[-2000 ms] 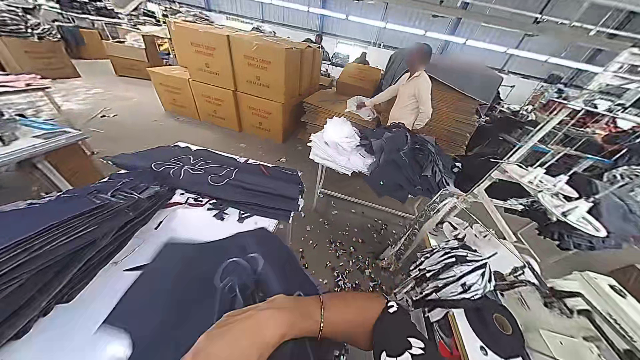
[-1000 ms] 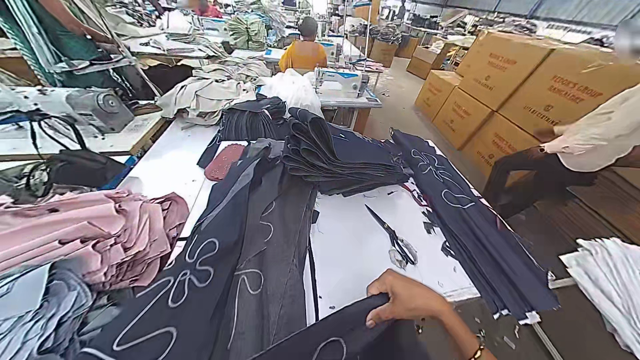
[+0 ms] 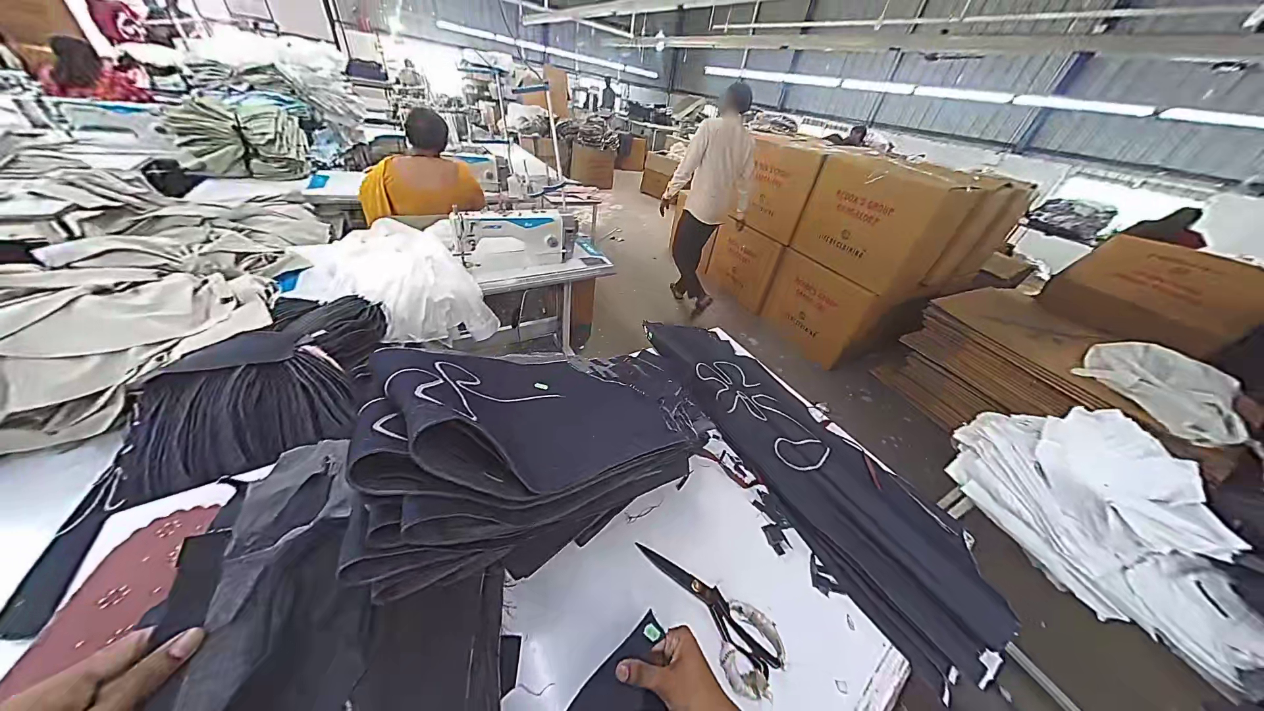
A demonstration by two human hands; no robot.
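At the bottom left, my left hand [image 3: 123, 671] lies with its fingertips on the edge of dark grey and black fabric pieces [image 3: 286, 583]. My right hand [image 3: 681, 671], at the bottom centre, pinches the corner of a dark navy fabric piece [image 3: 622, 676] bearing a small green sticker. Just right of it, fabric shears [image 3: 716, 602] with wrapped handles rest on the white tabletop [image 3: 583, 592]. Beyond, a folded stack of navy panels [image 3: 553, 425] shows a pale stitched line. Another long navy stack [image 3: 790, 444] with a looping pale design runs along the table's right side.
A maroon embroidered piece [image 3: 128, 563] and fanned dark fabric [image 3: 247, 395] lie left. White fabric [image 3: 1096, 504] is piled at right, near flattened cardboard [image 3: 997, 346] and stacked cartons [image 3: 839, 237]. A sewing machine [image 3: 509, 237] stands ahead, near a seated person [image 3: 420, 178]; another person [image 3: 711, 188] walks beside the cartons.
The view has swung left, then partly back. My left hand has come into view. My right hand still grips dark fabric, now by a corner near the shears. The person in white has walked farther off.
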